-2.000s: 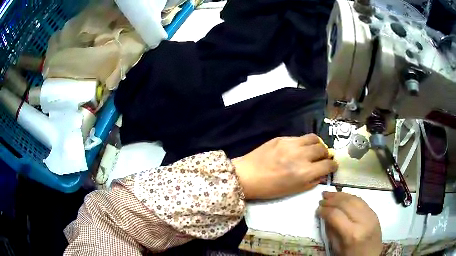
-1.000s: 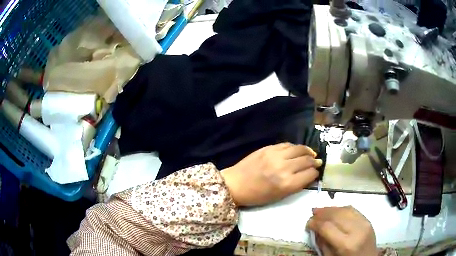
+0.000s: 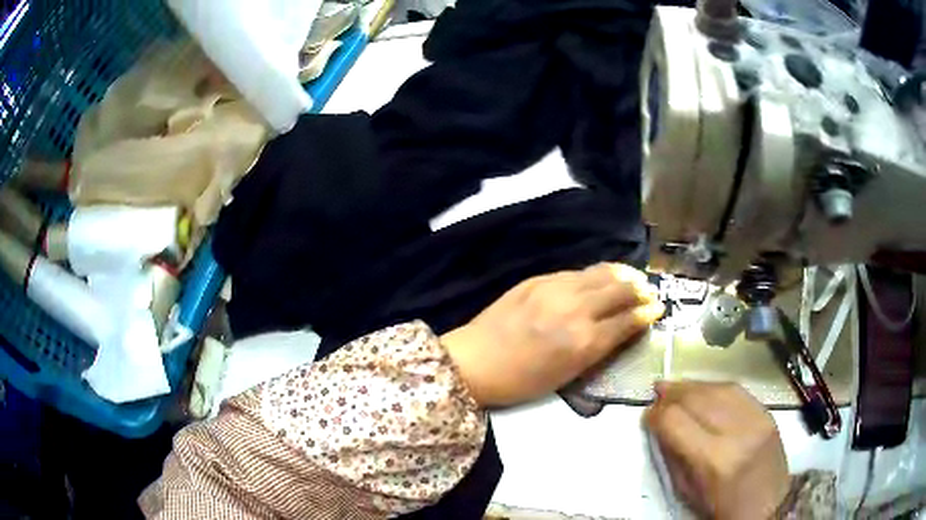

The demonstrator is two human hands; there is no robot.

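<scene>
A black garment piece (image 3: 406, 203) lies spread left of the sewing machine (image 3: 711, 152), its edge at the presser foot (image 3: 682, 290). My left hand (image 3: 553, 330) presses flat on the cloth, fingertips beside the foot. A narrow white tape (image 3: 667, 355) runs from the foot toward me over the beige machine bed (image 3: 624, 376). My right hand (image 3: 716, 442) pinches the tape at the bed's front edge, and the tape's loose length hangs below the fingers. The needle itself is too small to make out.
Thread snips (image 3: 809, 381) and a dark red flat object (image 3: 882, 376) with a cord lie right of the needle, near loose white tape (image 3: 831, 305). A blue basket (image 3: 208, 279) at the left holds thread cones (image 3: 66, 300), beige fabric (image 3: 162, 142) and white cloth (image 3: 249, 56).
The black cloth's near edge has moved up toward the foot, baring more of the bed. My left hand has shifted slightly up; my right hand has moved up and closer to the foot along the tape.
</scene>
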